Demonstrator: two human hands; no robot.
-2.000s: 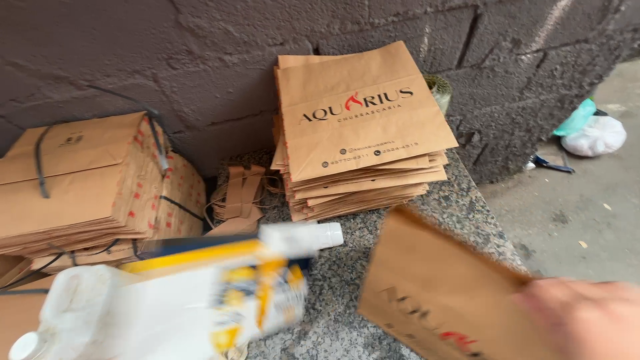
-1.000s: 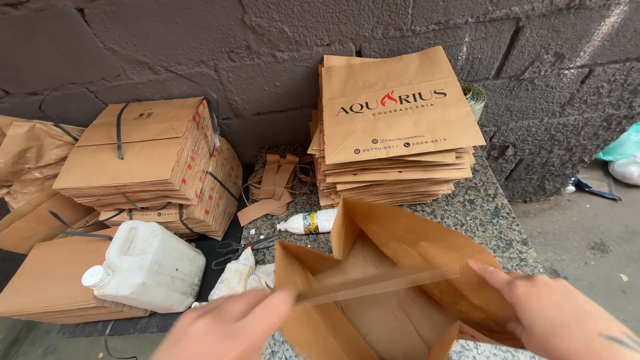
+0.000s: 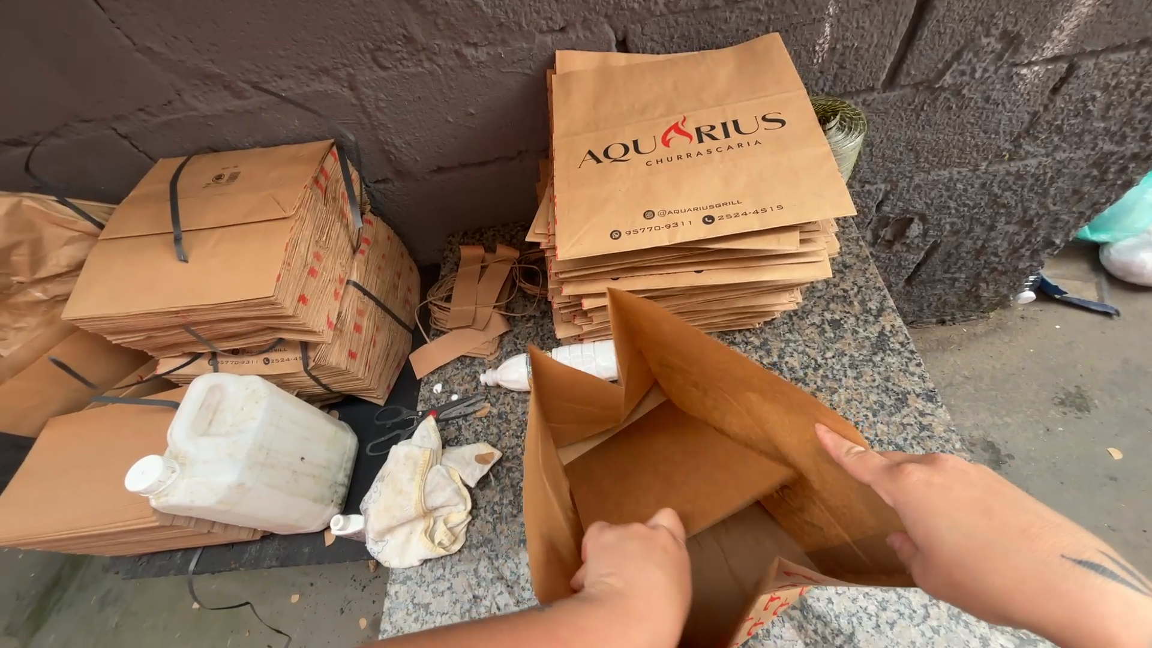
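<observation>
A brown kraft paper bag [image 3: 738, 396] stands opened over the granite slab, its mouth facing me. My left hand [image 3: 634, 562] reaches into the mouth and grips a flat brown cardboard piece [image 3: 666, 468] inside the bag. My right hand [image 3: 936, 513] lies against the bag's right wall, index finger extended along the inner face; whether the thumb pinches the wall is hard to tell. Behind the bag rises a stack of flat printed paper bags [image 3: 684, 162]. A white plastic bottle [image 3: 576, 362] lies just beyond the bag's left corner.
Strapped bundles of flat bags [image 3: 207, 243], a white jerrycan [image 3: 261, 450], a stained cloth [image 3: 423, 499], scissors [image 3: 423, 414] and cardboard strips with string [image 3: 477, 297] are at the left. The granite slab [image 3: 864, 360] meets a dark block wall [image 3: 450, 90]. A green roll [image 3: 841, 135] stands behind the stack.
The cardboard piece, held across the bag's mouth one second ago, is now down inside it with my left hand. Two seconds ago, the bag at the right was not spread open.
</observation>
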